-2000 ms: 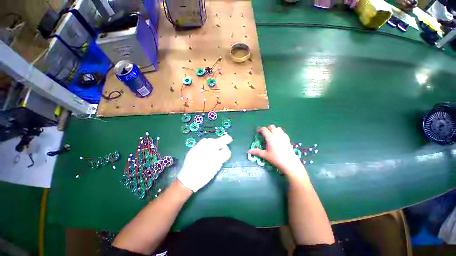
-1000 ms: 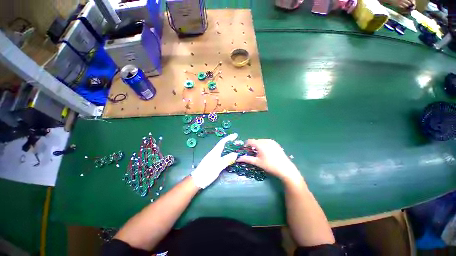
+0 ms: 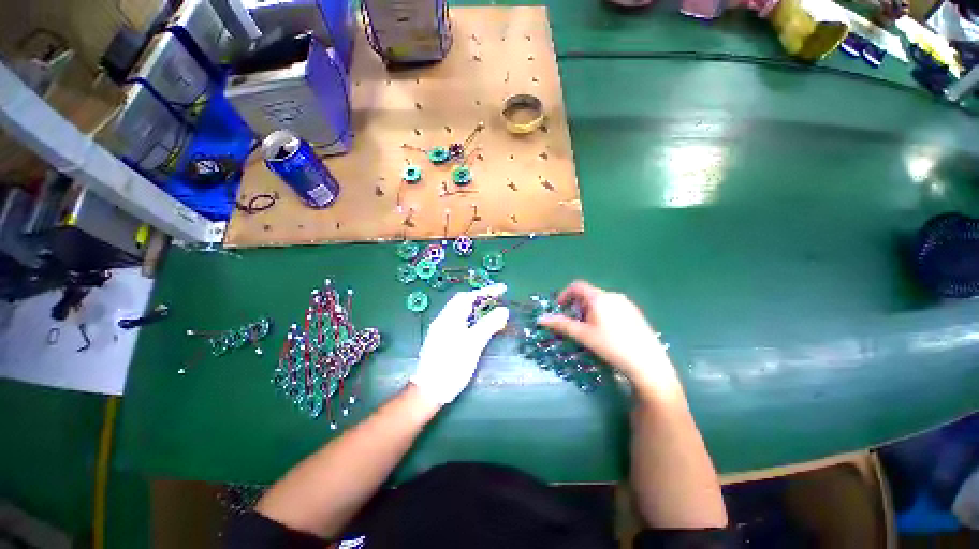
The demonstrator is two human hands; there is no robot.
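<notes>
My left hand, in a white glove, holds a small round circuit board between thumb and fingers. My bare right hand grips the upper edge of a joined board sheet, which hangs down and left of it over the green bench. A thin gap separates the two hands. Loose round circuit boards lie just beyond my left hand. A large joined sheet with red lead wires lies to the left, with a short strip of boards farther left.
A tan pegboard behind holds a few green boards, a tape roll and a blue drink can. Grey-purple boxes stand upper left beside a white post. A black fan grille sits far right.
My hands were together over the board sheet and have moved apart. A small board is now in my left hand, and the sheet is at my right hand.
</notes>
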